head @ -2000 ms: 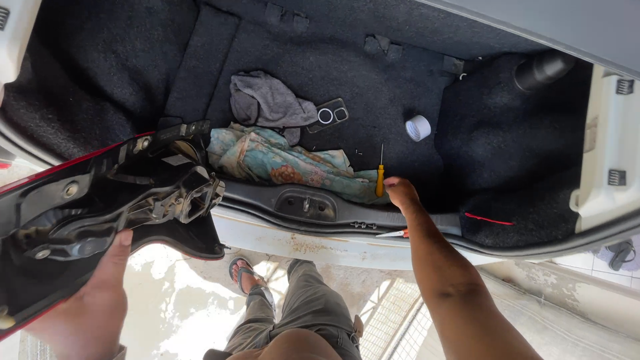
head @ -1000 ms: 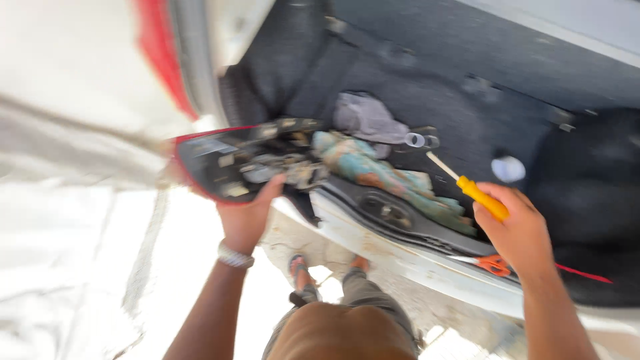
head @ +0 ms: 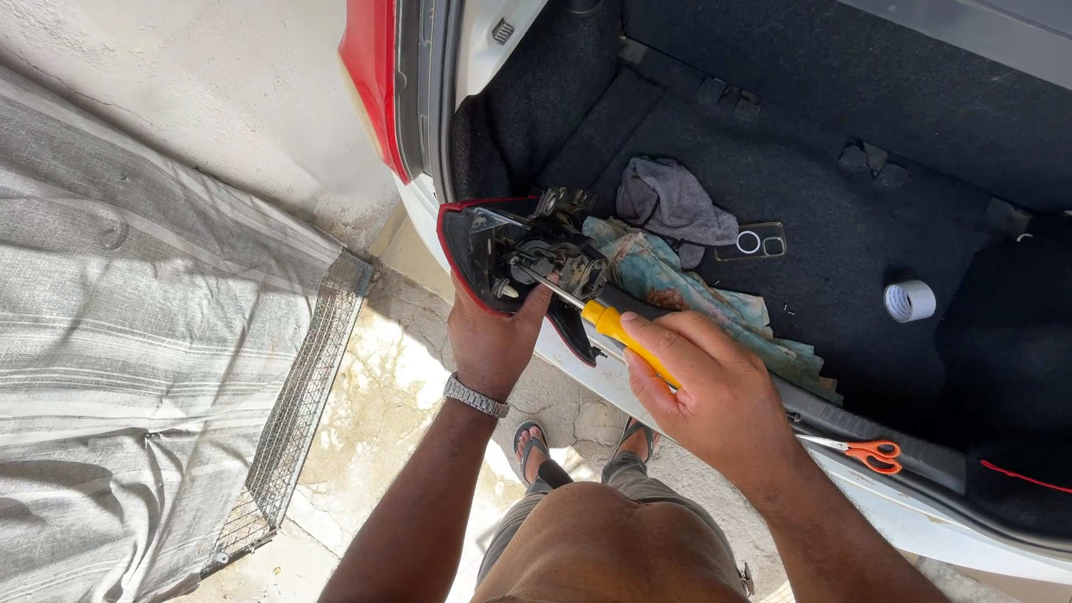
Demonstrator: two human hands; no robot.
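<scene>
My left hand (head: 494, 335) holds a car tail light assembly (head: 481, 251) by its lower edge, its back with sockets and fittings turned up, at the left corner of the open boot. In my right hand (head: 712, 385) is a screwdriver with a yellow handle (head: 628, 339). Its metal shaft points up and left into the back of the light, close to my left thumb; whether the tip sits on a screw I cannot tell. Just right of the light, a stained blue-green cloth (head: 695, 293) lies along the boot edge.
In the boot lie a grey cloth (head: 670, 201), a clear phone case or phone (head: 766, 243) and a roll of white tape (head: 909, 301). Orange-handled scissors (head: 873, 455) rest on the sill. A red body-mounted lamp (head: 370, 84), a wall and a grey-draped wire mesh frame (head: 293, 402) stand left.
My right hand, at the screwdriver in the boot two seconds ago, has picked it up and brought it to the light. The view has swung left.
</scene>
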